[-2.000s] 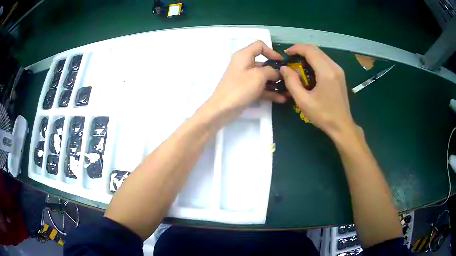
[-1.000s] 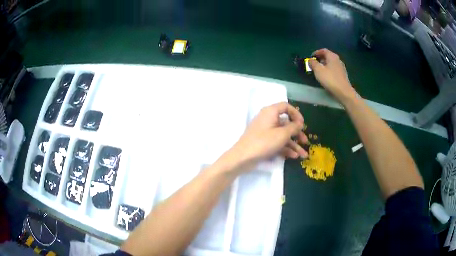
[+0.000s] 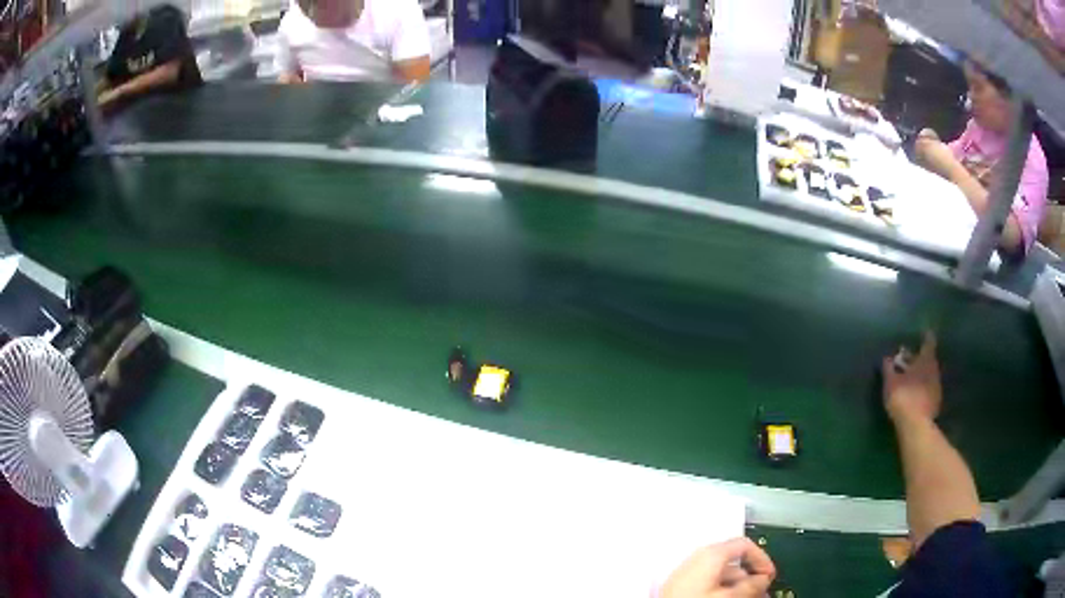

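Note:
A black unit with a yellow face and white patch (image 3: 492,383) lies on the green conveyor belt, a smaller black piece (image 3: 457,364) beside it. A similar unit (image 3: 779,440) lies further right on the belt. My right hand (image 3: 917,388) is over the belt at the right, index finger extended; something small may show at its fingers, too blurred to tell. My left hand (image 3: 726,570) is at the bottom edge, partly cut off, fingers curled by the tray's right end; whether it holds anything is hidden. Glossy black pieces (image 3: 315,514) sit in the white tray (image 3: 561,514).
A pale rail (image 3: 654,473) separates bench and belt. A white fan (image 3: 47,409) stands at the left. A black box-like object (image 3: 541,111) stands beyond the far rail. Several people sit across the line, one in pink beside another tray (image 3: 806,193). An orange-brown scrap (image 3: 896,549) lies near my right sleeve.
The view has tilted up. My right hand has left the unit it touched on the belt and moved further right. My left hand is now low and partly out of frame.

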